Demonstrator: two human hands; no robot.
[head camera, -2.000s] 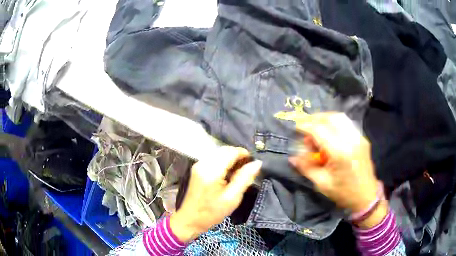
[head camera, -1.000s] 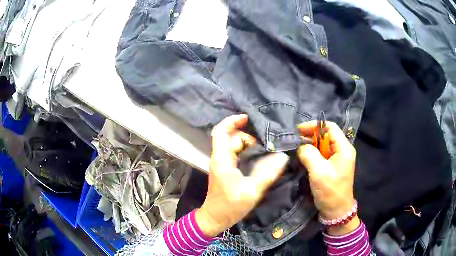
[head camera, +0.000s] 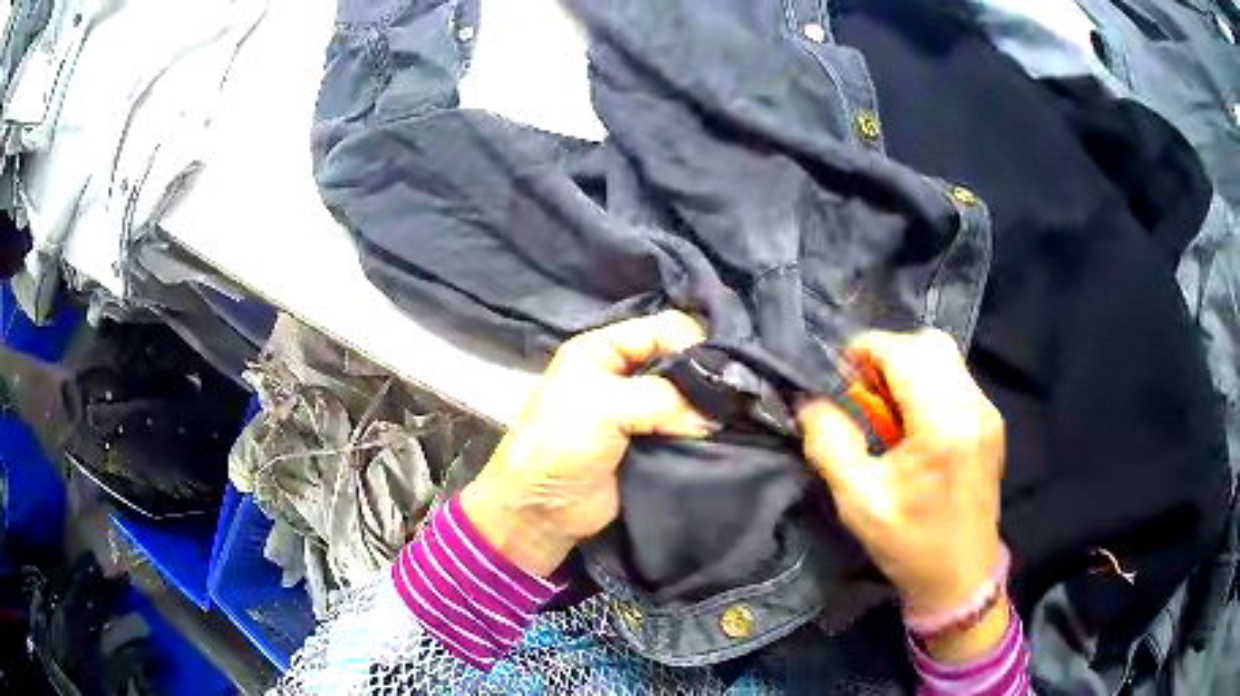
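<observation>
A charcoal jacket with gold buttons lies over the table's front edge. My left hand grips a bunched, turned-out part of its cloth between thumb and fingers. My right hand holds small orange-handled thread snips in the palm, and its fingertips touch the same bunched cloth. The snips' blades cannot be made out. The hem band with gold buttons hangs nearest me, below both hands. The chest pocket is mostly hidden in folds.
A black panel lies at right, with a short orange-red thread on it. Light garments are piled at left on the white table. Below left are blue crates with crumpled grey cloth and dark cloth.
The pocket flap and button seen between my hands are now folded out of sight, and darker inside cloth is turned up. Earlier yellow embroidery showed. The snips sit lower in my right hand.
</observation>
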